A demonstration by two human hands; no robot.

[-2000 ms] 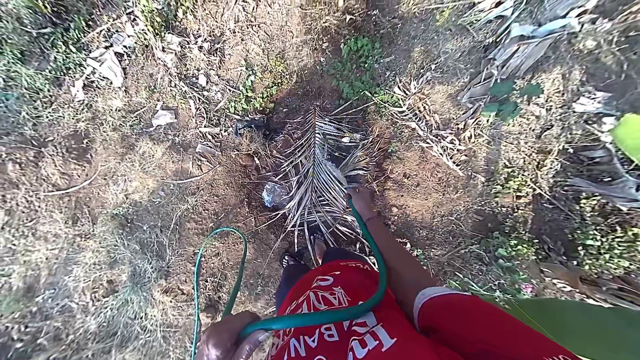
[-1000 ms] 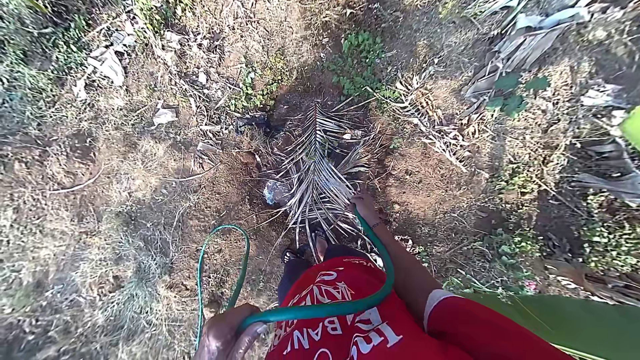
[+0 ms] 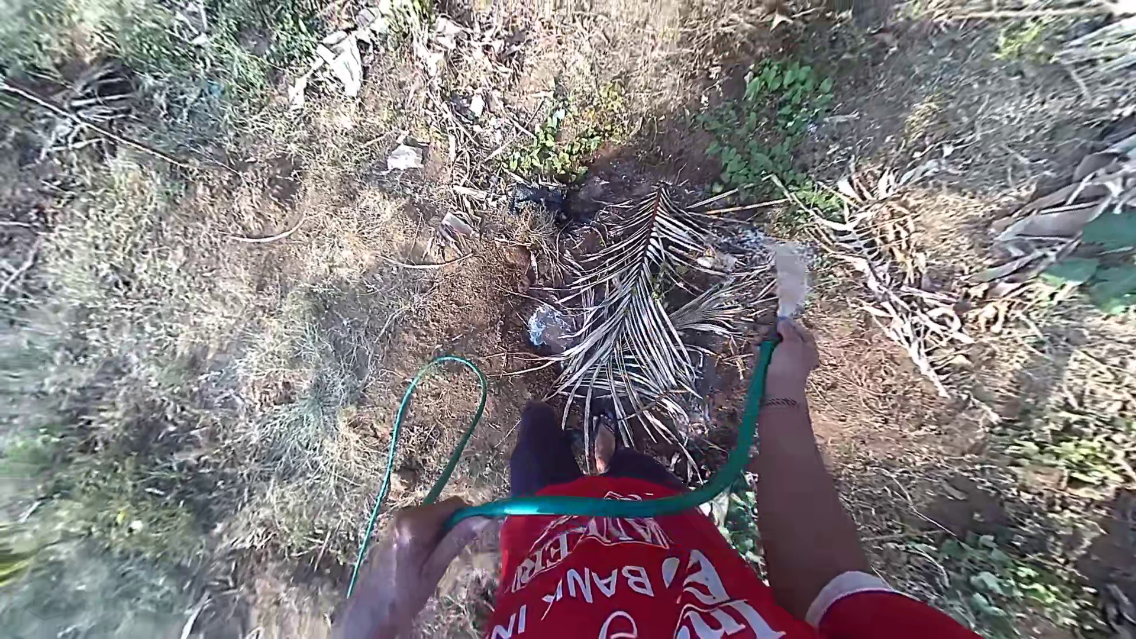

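Observation:
A green garden hose [image 3: 612,507] runs across my red shirt from one hand to the other. My left hand [image 3: 426,541], low in the view, is closed around it, and a loop of hose hangs beyond that hand. The hose's end is in my right hand [image 3: 790,355], which is stretched forward at the right of a dry palm frond [image 3: 652,275]. A spray of water [image 3: 792,266] fans out just past my right fingers. The frond lies on the ground in front of my feet, over a dark, partly hidden patch.
A clear plastic-like object [image 3: 550,327] lies left of the frond. Green weeds [image 3: 772,124] grow beyond it. Dry leaves [image 3: 896,275] are strewn at the right, and pale scraps [image 3: 342,67] lie at the upper left among dry grass.
My right hand has moved outward to the right, away from the frond's edge. The water spray now shows plainly beyond its fingers. My left hand keeps its hold on the hose.

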